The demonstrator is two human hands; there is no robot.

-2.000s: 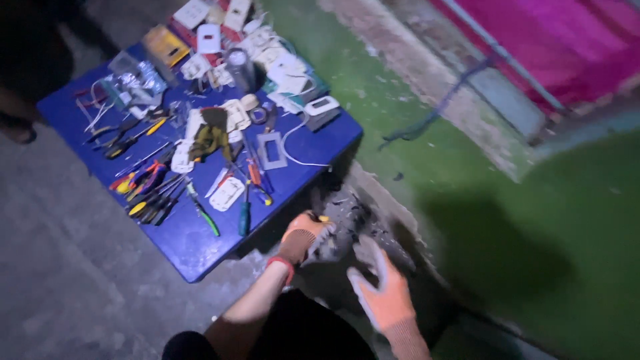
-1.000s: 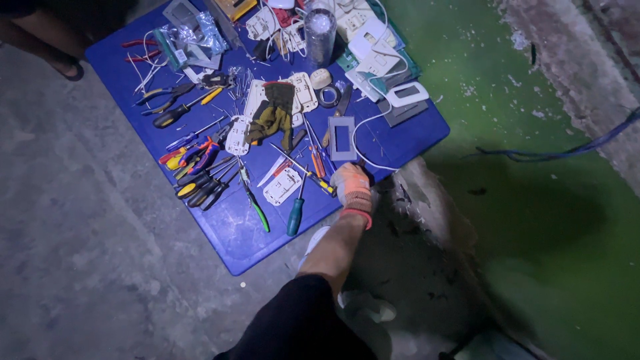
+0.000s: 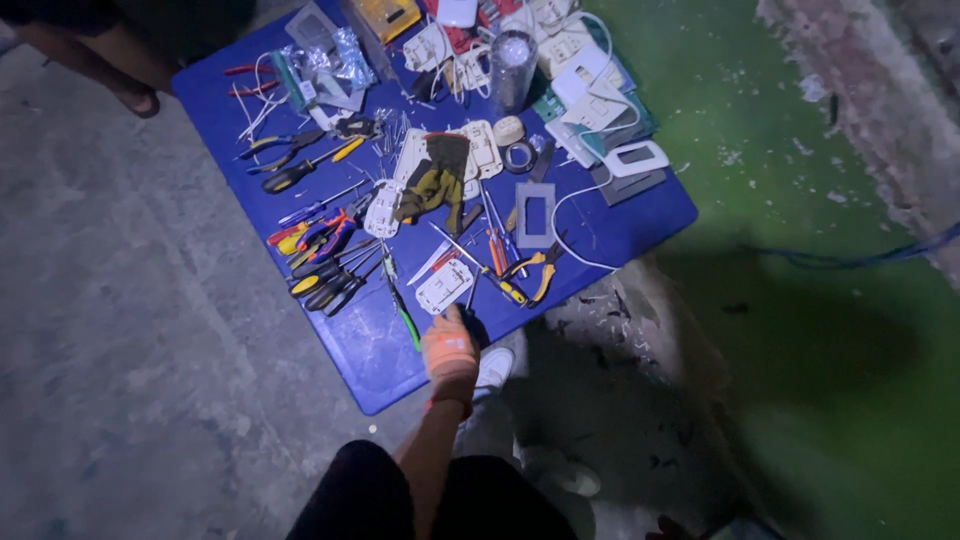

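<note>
My left hand (image 3: 450, 351), in an orange and grey glove with a red band at the wrist, is over the near edge of the blue table (image 3: 375, 375). Its fingertips are at the lower edge of a white plastic plate (image 3: 444, 286). A dark-handled screwdriver (image 3: 470, 300) lies beside the fingers, partly hidden; whether they grip it is unclear. Left of the hand are green-handled pliers (image 3: 407, 319). Yellow-handled long-nose pliers (image 3: 546, 274) and a yellow-black screwdriver (image 3: 502, 285) lie to the right. My right hand is out of view.
Several screwdrivers (image 3: 330, 289), a dark green glove (image 3: 439, 180), black tape (image 3: 519, 157), a grey frame (image 3: 535, 215), a clear cylinder (image 3: 513, 71) and white sockets with cable (image 3: 600, 105) crowd the table. A person's foot (image 3: 139, 99) is at the upper left.
My left hand has moved left along the near edge, from beside the grey frame to the white plate. The yellow-handled pliers now show on the table where it was. My right hand has left the view.
</note>
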